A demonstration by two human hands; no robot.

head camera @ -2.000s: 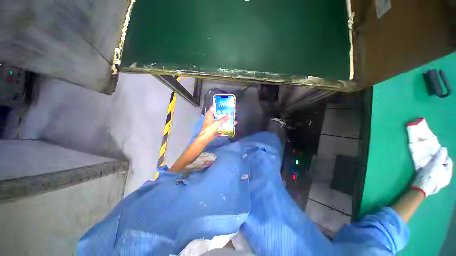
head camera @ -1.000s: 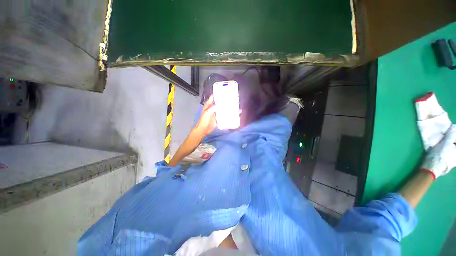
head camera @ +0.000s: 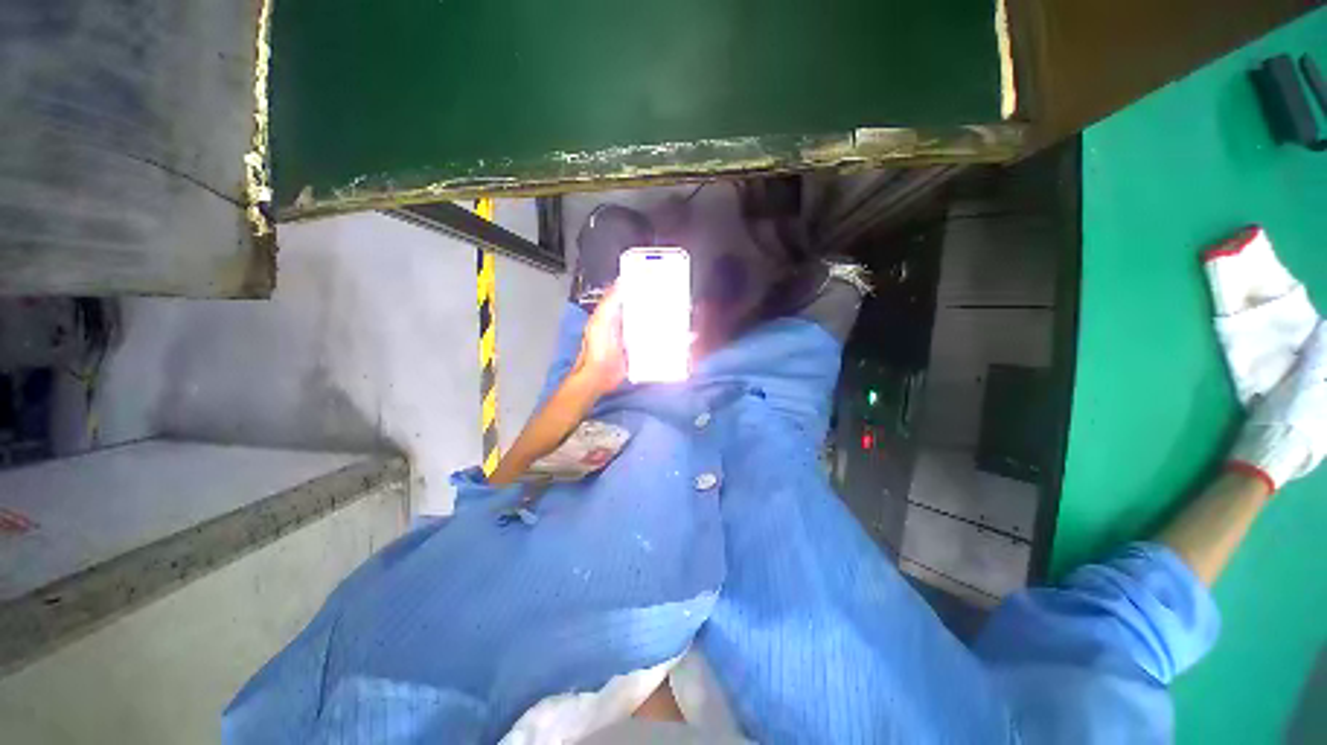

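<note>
A smartphone [head camera: 656, 316] with a glaring white screen stands out in front of my blue coat. My bare left hand [head camera: 604, 347] holds it by its left side. My right hand [head camera: 1294, 425], in a white knitted glove with a red cuff edge, rests on the bright green bench [head camera: 1150, 349] at the right edge of the picture. An empty white glove [head camera: 1254, 309] with a red cuff lies flat on the bench, partly under my right hand. My right fingers are cut off or blurred, so their grip cannot be told.
The dark green booth mat [head camera: 626, 80] with chipped pale edging is at the top, between a worn grey panel [head camera: 117, 146] and a brown flap [head camera: 1150, 73]. A black object [head camera: 1286, 102] lies on the bench. Yellow-black tape [head camera: 488, 349] runs along the floor. A pale ledge [head camera: 189, 495] is at left.
The phone screen has turned from a coloured display to glaring white. The view has shifted, so the mat sits higher. My right hand stays by the empty glove, now nearer the picture's edge.
</note>
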